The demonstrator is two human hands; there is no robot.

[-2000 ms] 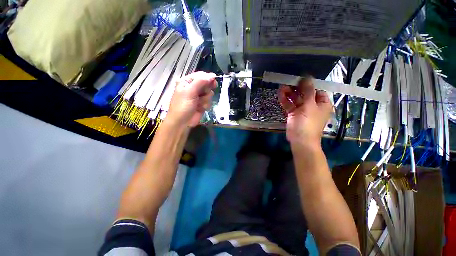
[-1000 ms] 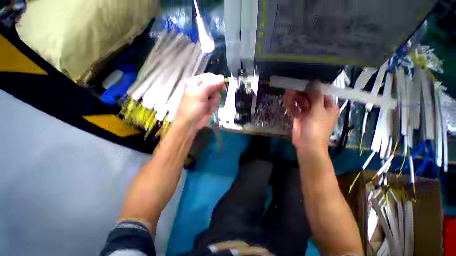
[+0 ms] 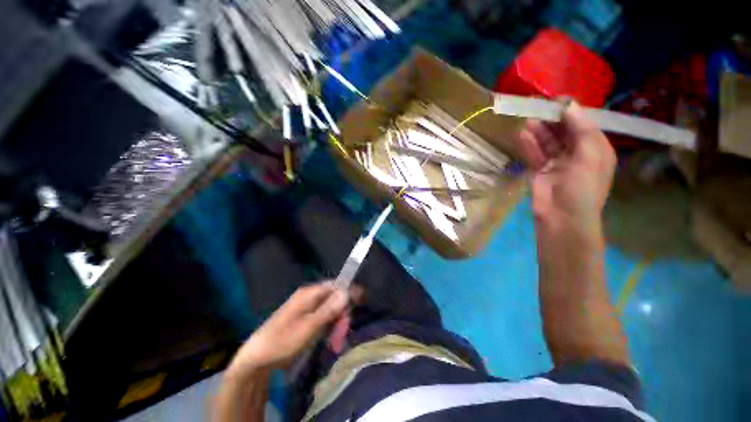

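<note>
My left hand (image 3: 309, 321) is low in the middle, shut on a short length of white-grey strip (image 3: 352, 265) with a white tip and a bit of yellow wire pointing up toward the box. My right hand (image 3: 574, 161) is at the right, holding another flat white strip (image 3: 646, 127) near its middle between thumb and fingers. A thin yellow lead wire (image 3: 473, 116) curves from that strip's left end over the box. Whether the two held parts are joined cannot be told.
An open cardboard box (image 3: 486, 236) with loose strips lies between my hands. A strip bundle (image 3: 268, 49) hangs over the bench edge at upper left. Silver terminals (image 3: 142, 177) lie heaped at left. Another strip bundle (image 3: 23, 317) is far left. A red container (image 3: 560, 67) stands behind the box.
The view has turned right, toward the box. My hands have left the crimping point. My left hand is lower and now holds a strip end; my right hand still holds a strip.
</note>
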